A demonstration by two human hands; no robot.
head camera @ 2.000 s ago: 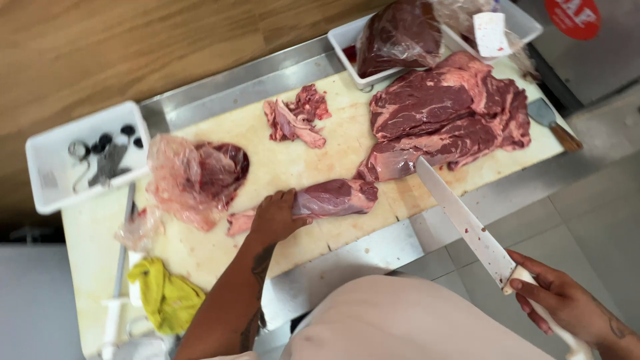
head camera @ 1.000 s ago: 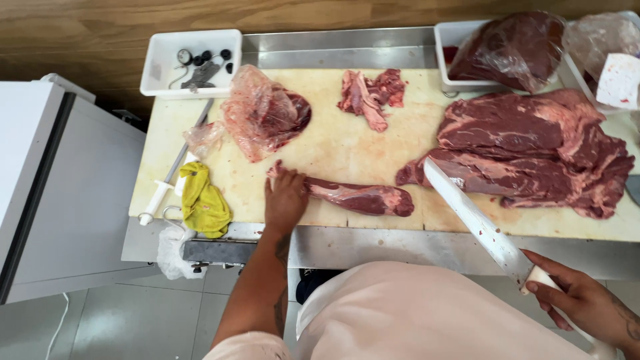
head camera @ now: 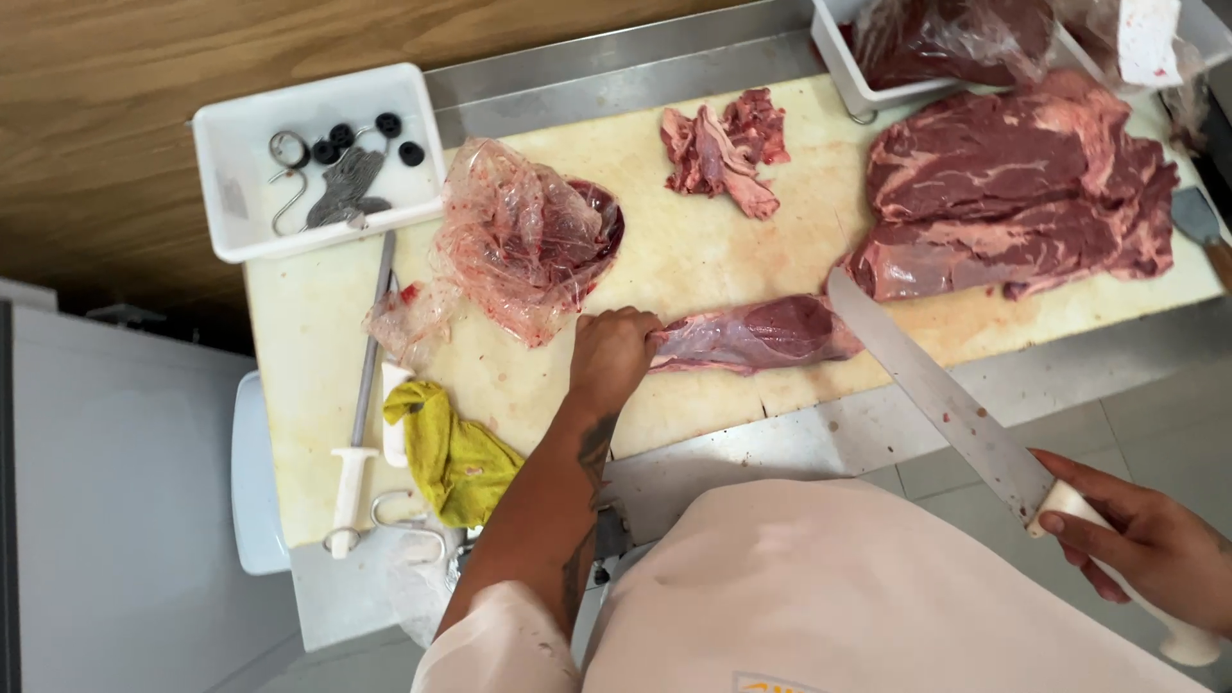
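Note:
My left hand point(head camera: 612, 354) grips the left end of a long piece of raw meat point(head camera: 760, 335) lying on the cream cutting board point(head camera: 654, 260). In my right hand point(head camera: 1126, 539) is the white handle of a long butcher's knife point(head camera: 938, 395). Its blade points up and left, the tip between the right end of that piece and the large slab of red meat point(head camera: 1011, 192). Whether the tip touches either is unclear. Small meat trimmings point(head camera: 717, 154) lie near the board's far side. Left of them sits meat in a clear plastic bag point(head camera: 529, 236).
A white tray point(head camera: 217, 207) holds metal hooks, black round pieces and a metal mesh glove. A sharpening steel point(head camera: 366, 356) and a yellow cloth point(head camera: 452, 457) lie at the left. White tubs point(head camera: 847, 77) with bagged meat stand at the back right; a scraper point(head camera: 1196, 217) lies at the right edge.
The view has swung and tilted. The knife tip, over the slab's left end a second ago, is now beside the long piece's right end. My left hand stays on that piece's left end.

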